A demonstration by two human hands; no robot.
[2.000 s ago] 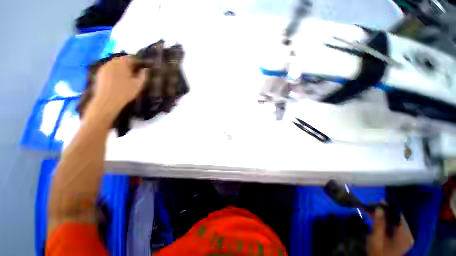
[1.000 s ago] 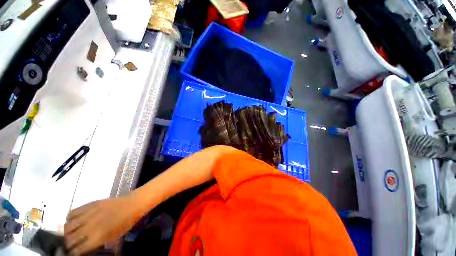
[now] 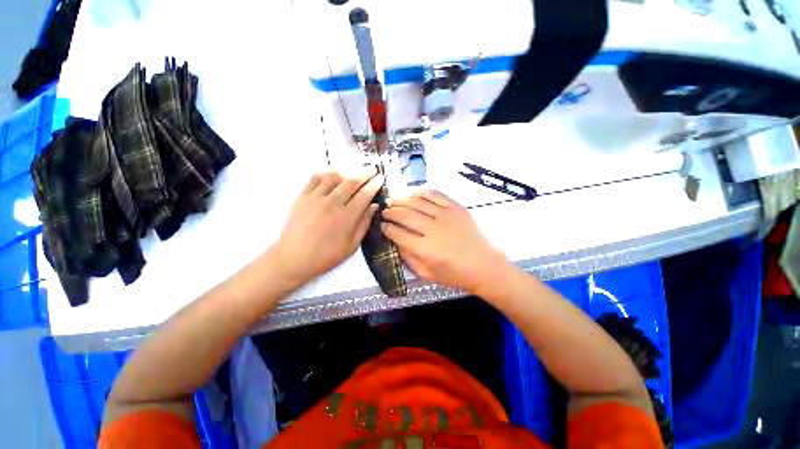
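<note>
A narrow dark plaid cuff piece (image 3: 384,260) lies under the needle area of the white sewing machine (image 3: 561,114), its lower end reaching the table's front edge. My left hand (image 3: 329,224) holds its left side, with fingertips close to the presser foot (image 3: 379,162). My right hand (image 3: 443,243) holds its right side a little lower. The cloth's upper end is hidden by my fingers and the foot. An upright metal piece with a red part (image 3: 375,110) stands above the needle.
A fanned pile of plaid pieces (image 3: 132,167) lies at the left on the white table (image 3: 254,114). Black thread snips (image 3: 498,181) lie right of my right hand, beside a dark thread. A black strap (image 3: 553,61) wraps the machine arm. Blue crates (image 3: 706,333) stand below the table.
The view has swung back from the crates at the side to the machine. Both hands are now together on a plaid piece at the needle; one second ago, one hand was at the table's edge.
</note>
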